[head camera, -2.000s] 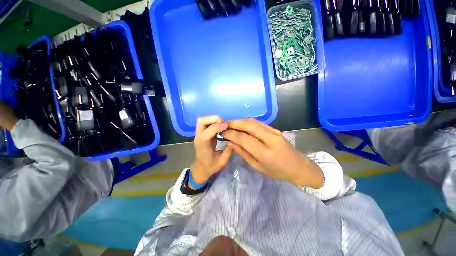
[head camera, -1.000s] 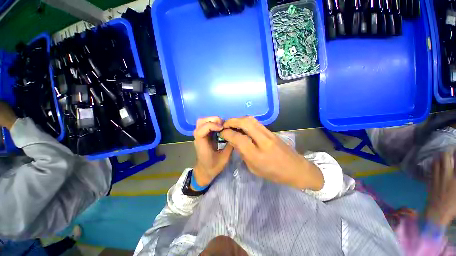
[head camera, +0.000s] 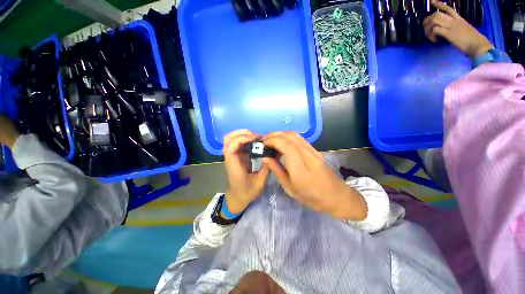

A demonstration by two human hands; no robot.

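Observation:
A small black plastic housing (head camera: 266,151) with a pale square piece at its open face is held between my two hands, over the bench's near edge. My left hand (head camera: 242,172) grips its left side with fingers and thumb. My right hand (head camera: 305,175) grips its right side, its fingertips close to the left ones. The fingers hide much of the housing. A blue band and a dark band are on my left wrist.
Centre blue tray (head camera: 253,69) has black units at its top. A clear box (head camera: 342,49) holds green boards. A neighbour's hand (head camera: 452,28), pink sleeve, reaches into the right tray (head camera: 403,142). Left bin (head camera: 179,140) holds jumbled black parts. A grey sleeve (head camera: 63,195) is at left.
The housing has turned so its pale piece shows between my fingers. The pink-sleeved person has moved in from the lower right, hand now at the right tray's black units.

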